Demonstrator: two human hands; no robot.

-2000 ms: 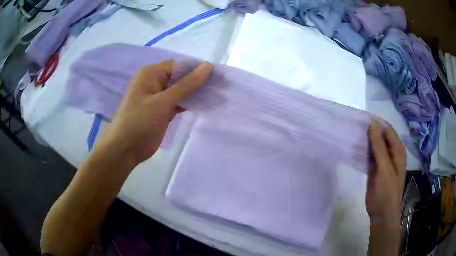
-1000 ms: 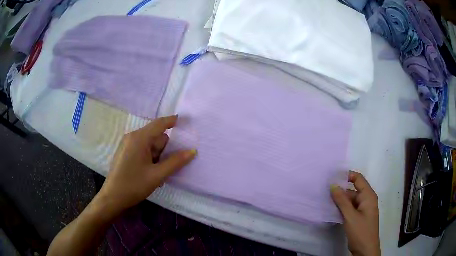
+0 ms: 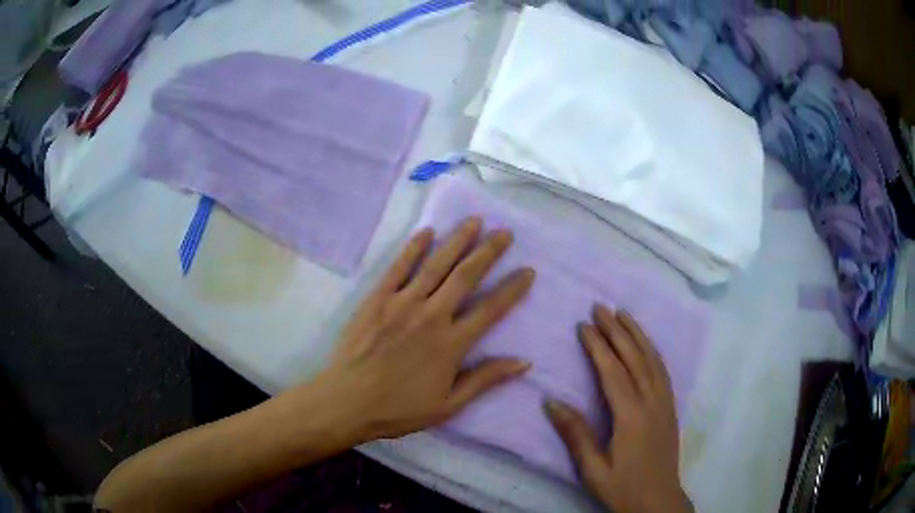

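Observation:
A lilac fabric panel [image 3: 562, 291] lies on top of the working stack nearest me. My left hand [image 3: 431, 326] rests palm down on its left part, fingers spread. My right hand [image 3: 627, 411] lies on its right-middle part, with the thumb apart from the fingers. Neither hand grips the fabric. The hands hide much of the panel's near side. A thick white sheet stack [image 3: 622, 130] lies just beyond it, close to its far edge. A looser pile of lilac panels [image 3: 291, 150] lies to the left.
Blue tie ends [image 3: 197, 235] show from under the left pile. Red scissor handles [image 3: 102, 103] are far left. Rolled blue-grey and lilac pieces [image 3: 803, 110] line the far right edge. An iron [image 3: 821, 451] stands at the lower right. The white table [image 3: 140, 225] has a yellowish stain.
The lilac panel held stretched in both hands came down onto the near stack. Both hands have since moved from its side edges inward and now lie flat on top. The camera view has shifted.

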